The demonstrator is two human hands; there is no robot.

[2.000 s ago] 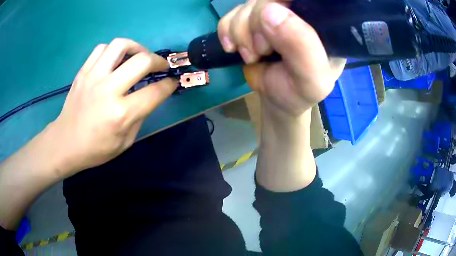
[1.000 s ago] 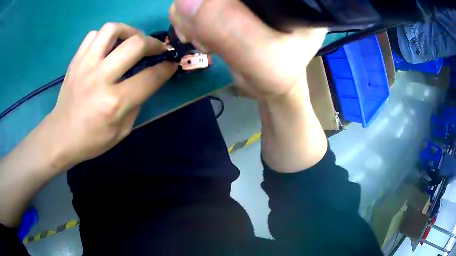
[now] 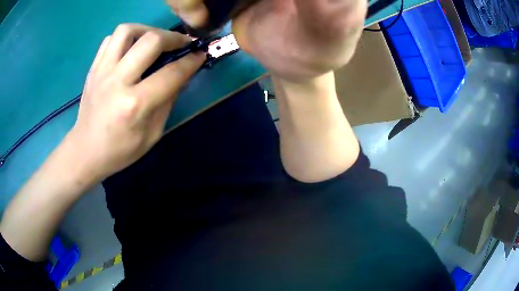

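My left hand (image 3: 128,94) holds the paired end connectors down on the green mat near its front edge. The near connector's metal plate (image 3: 223,47) shows past my fingertips, white in glare with a dark hole. The other connector is mostly hidden. A black cable (image 3: 44,120) runs left from under my left hand. My right hand (image 3: 299,37), blurred, is closed around the black electric screwdriver (image 3: 219,12), close above the connectors. The screwdriver is cut off by the top edge and its tip cannot be made out.
The green mat (image 3: 54,48) ends in a bench edge in front of my body. Beyond it to the right are a cardboard box (image 3: 373,85) and a blue bin (image 3: 429,54). Grey fabric (image 3: 494,21) shows at the top right. Another blue object (image 3: 65,260) lies low left.
The screwdriver and my right hand have moved left and up in the picture, now covering the far connector. My left hand keeps its hold. The view has shifted, showing more of the cardboard box.
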